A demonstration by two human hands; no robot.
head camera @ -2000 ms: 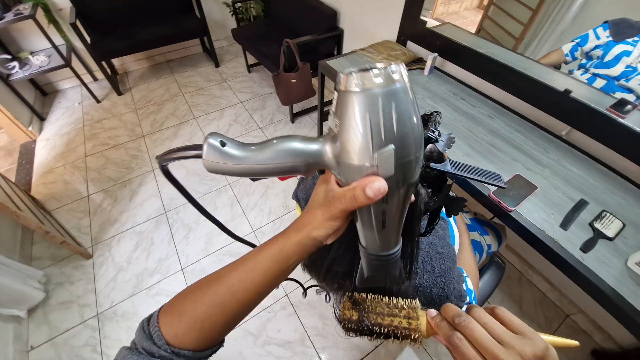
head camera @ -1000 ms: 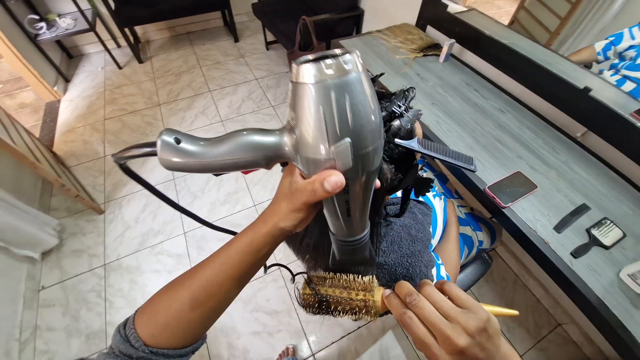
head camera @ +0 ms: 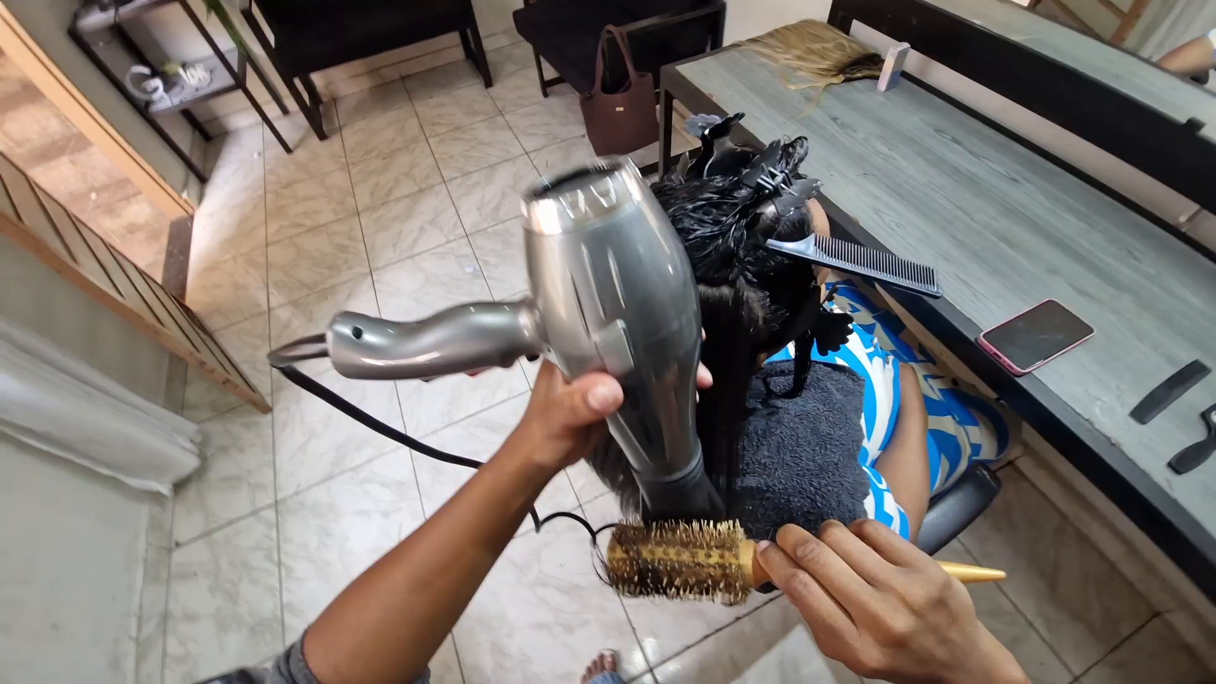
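My left hand (head camera: 579, 404) grips the barrel of a silver hair dryer (head camera: 608, 275), whose black nozzle (head camera: 676, 494) points down. Just below the nozzle lies a golden round hairbrush (head camera: 676, 562), its handle held in my right hand (head camera: 869, 589). A seated person's dark hair (head camera: 727, 351) hangs beside the dryer, partly hidden behind it. Upper sections of that hair are pinned with black clips (head camera: 779, 180). A tail comb (head camera: 860, 261) sticks out at the side of the head. The person has a dark towel (head camera: 803, 437) over the shoulders and a blue and white patterned garment (head camera: 879, 380).
On the grey counter (head camera: 959, 180) at the right lie a smartphone (head camera: 1035, 335), a black comb (head camera: 1169, 390) and a blond hairpiece (head camera: 807, 52). A brown bag (head camera: 619, 109) stands by a black chair (head camera: 622, 28). The dryer's cord (head camera: 380, 427) loops at the left. A chair armrest (head camera: 959, 513) sits behind the person.
Both hands, with the dryer and the round brush, first moved left in view and now appear further right than one second ago. The brush stays just under the nozzle.
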